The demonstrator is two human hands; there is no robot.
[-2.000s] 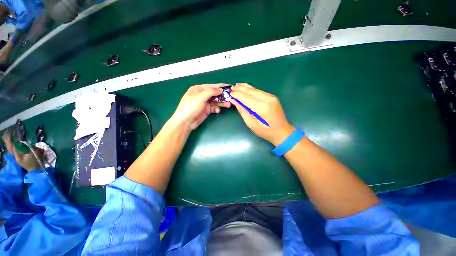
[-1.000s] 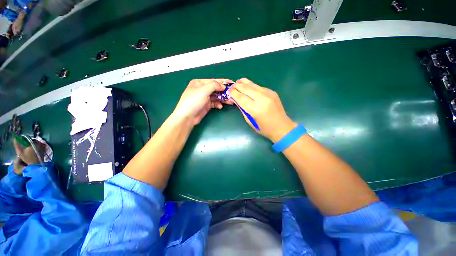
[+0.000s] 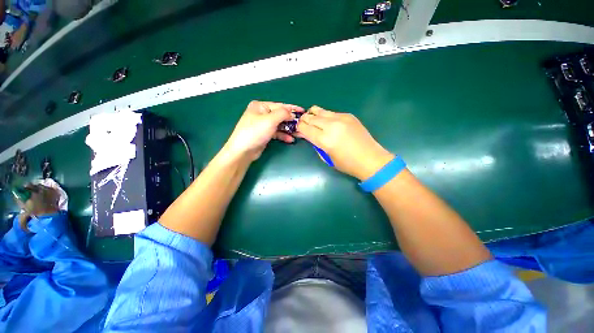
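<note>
A small dark and silver electronic module (image 3: 290,125) is held above the glossy green bench top, between the fingertips of both hands. My left hand (image 3: 260,127) grips it from the left side. My right hand (image 3: 339,140) touches it from the right, with fingers bent over it. A blue pen-like tool (image 3: 323,156) sticks out below my right palm; its front end is hidden by my fingers. A blue wristband (image 3: 383,174) is on my right wrist. The fingers cover much of the module.
A black box (image 3: 120,201) with white paper (image 3: 116,140) and a cable stands at left. A white rail (image 3: 260,67) curves behind, with a post (image 3: 415,23). Spaced modules (image 3: 170,58) lie on the belt beyond. A black tray (image 3: 573,97) is at right. Another person's hands (image 3: 40,198) are at far left.
The belt modules have moved left, and a module has come out from behind the post. Less of the blue tool shows under my right hand. Both hands stay together at the module.
</note>
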